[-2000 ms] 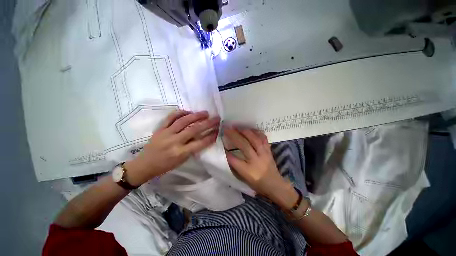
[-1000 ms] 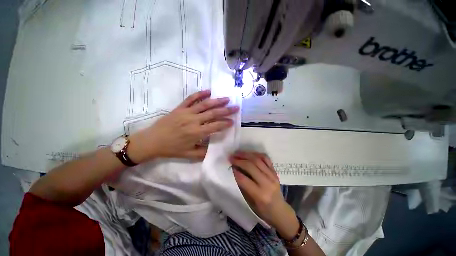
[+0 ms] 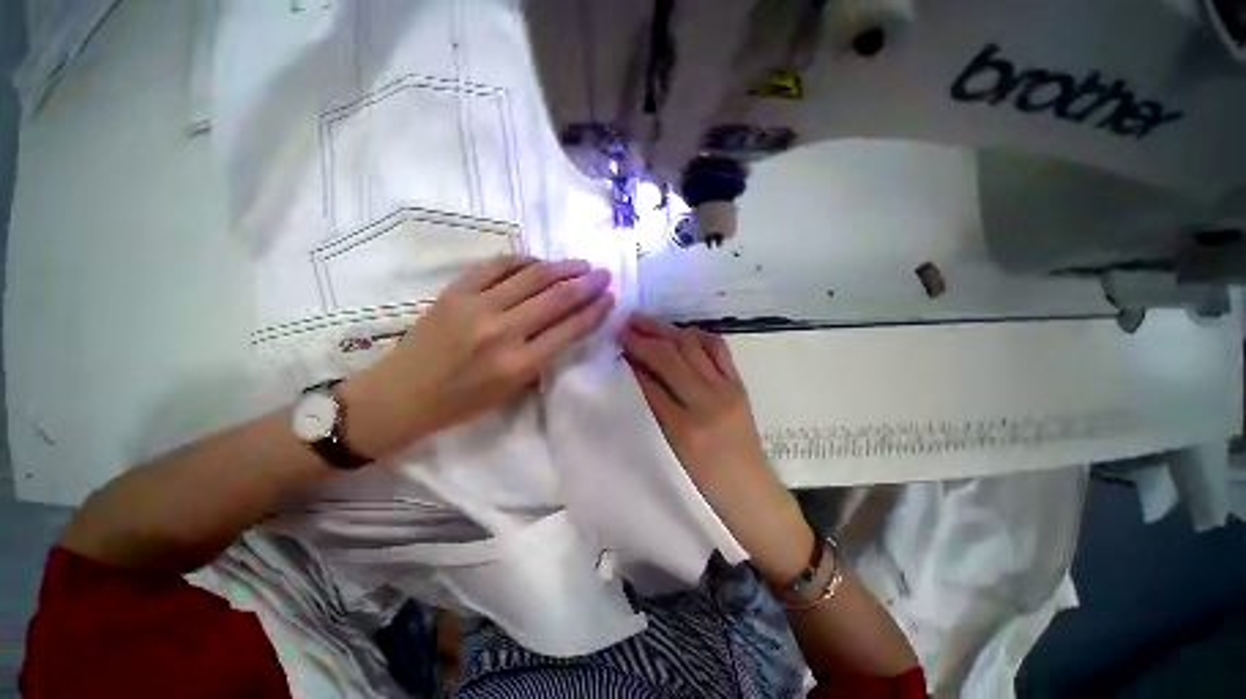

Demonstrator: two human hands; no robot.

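The white garment body [image 3: 369, 178] with dark double stitch lines and pointed flap outlines lies left of the sewing machine head [image 3: 875, 82]. Its right edge runs under the lit presser foot [image 3: 623, 205]. My left hand [image 3: 513, 328] lies flat on the cloth just below the foot, fingers pointing right. My right hand [image 3: 690, 389] holds the edge of the folded white strip [image 3: 622, 451] near the table's front, its fingertips close to my left hand's. The strip's lower end hangs over my lap. Glare hides the needle.
The white machine table [image 3: 875, 389] has a ruler scale along its front edge. A small brown piece [image 3: 931, 280] lies on the bed at right. White cloth [image 3: 943, 560] with stitching hangs at lower right. A striped apron [image 3: 656, 649] covers my lap.
The garment has shifted up and away from me. My right hand has moved up the strip to just beside my left hand. My left hand stays flat on the cloth.
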